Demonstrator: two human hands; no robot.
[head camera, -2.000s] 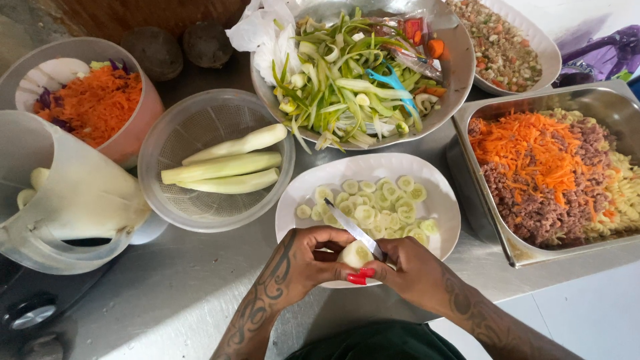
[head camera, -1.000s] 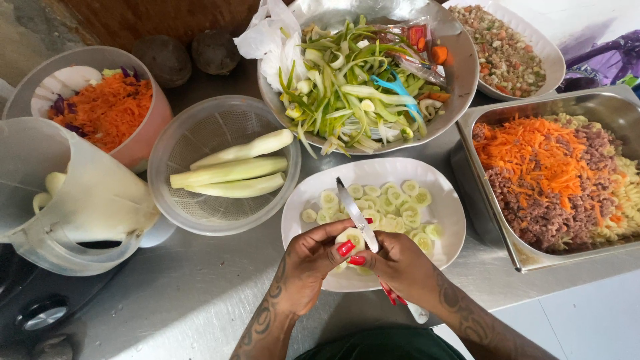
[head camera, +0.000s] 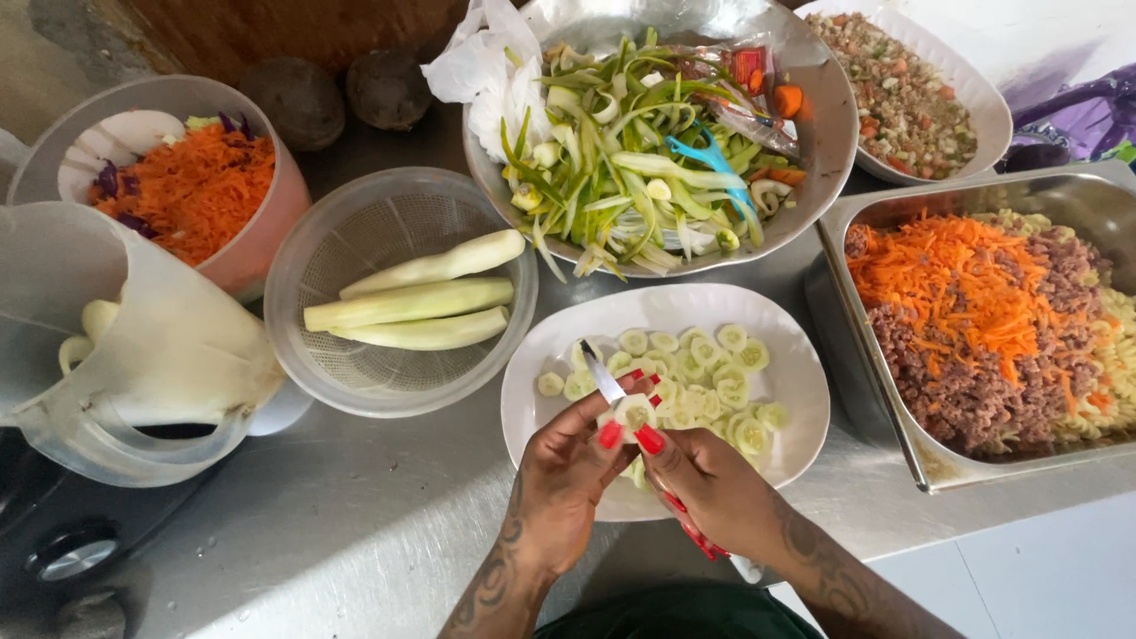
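Note:
My left hand (head camera: 568, 470) grips a peeled cucumber piece (head camera: 635, 412), its cut end facing up, over the near edge of a white oval plate (head camera: 532, 355). My right hand (head camera: 710, 484) holds a table knife (head camera: 603, 372); its blade lies against the cucumber with the tip pointing up and left, and its handle end shows below my palm. Cucumber slices (head camera: 701, 373) lie spread on the plate. Left of the plate, several whole peeled cucumbers (head camera: 408, 303) rest in a plastic strainer set in a clear bowl (head camera: 282, 306).
A metal bowl (head camera: 839, 133) of peelings with a blue peeler (head camera: 710, 160) stands behind the plate. At right are a steel pan (head camera: 887, 399) of pasta, meat and carrot, and a dish (head camera: 990, 106) of chopped mix. A plastic jug (head camera: 177, 337) and a tub (head camera: 288, 186) of grated carrot stand left.
The knife blade, raised above the cucumber one second ago, is now lower against it. Both hands stay together over the plate's near edge. The view has shifted slightly.

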